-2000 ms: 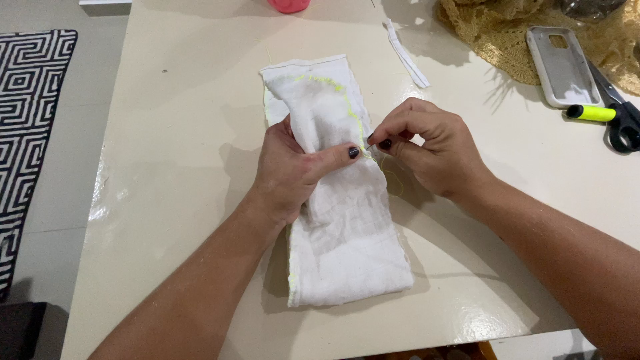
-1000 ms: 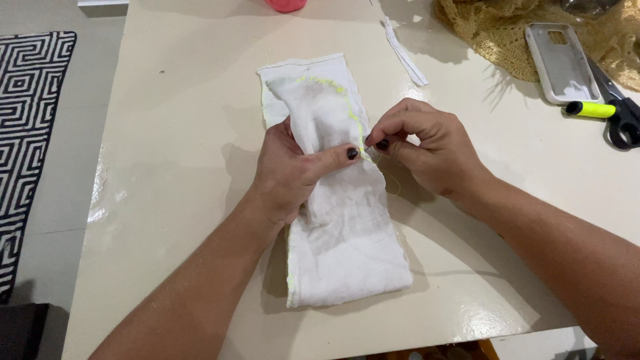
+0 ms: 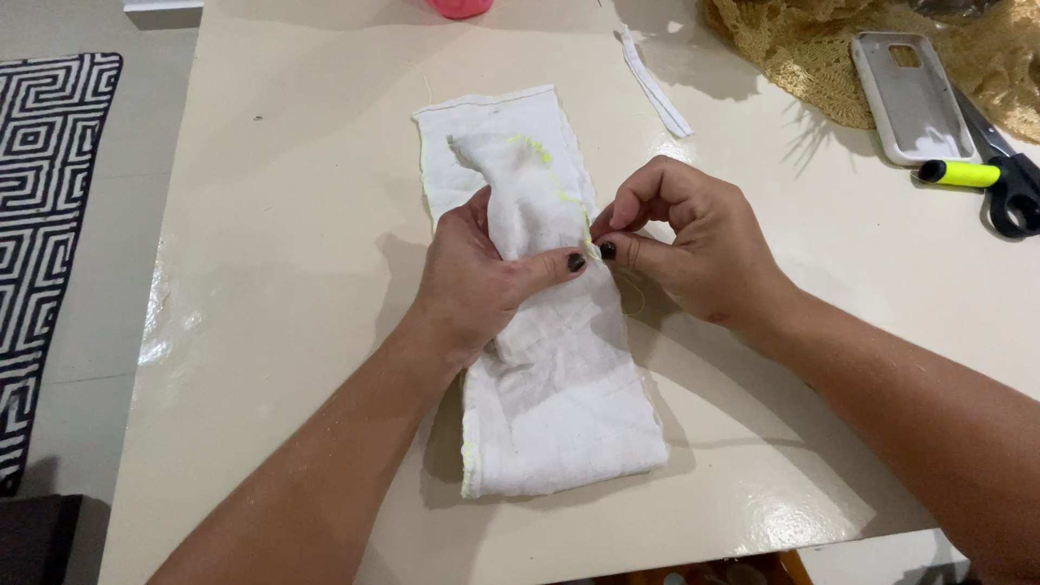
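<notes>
A folded strip of white cloth (image 3: 569, 422) lies lengthwise on the table, with neon-yellow stitching (image 3: 532, 148) along its edges. My left hand (image 3: 487, 276) grips the raised fold of the cloth, thumb on top near its right edge and fingers underneath. At that same edge, the thumb and fingertips of my right hand (image 3: 682, 236) are pinched together against the stitched seam. Whether a needle is between them cannot be made out. A thin yellow thread (image 3: 638, 301) loops on the table just below my right fingertips.
The cream table (image 3: 284, 203) carries a narrow white fabric strip (image 3: 650, 81) beyond the cloth. At the right are a phone case (image 3: 914, 106), black-handled scissors (image 3: 1016, 191), a neon-yellow spool or marker (image 3: 963, 173) and gold lace fabric (image 3: 804, 65). A pink object (image 3: 461, 6) sits at the far edge.
My hands stay at nearly the same place on the cloth's right edge, with only slight finger movement. Nothing else has plainly moved.
</notes>
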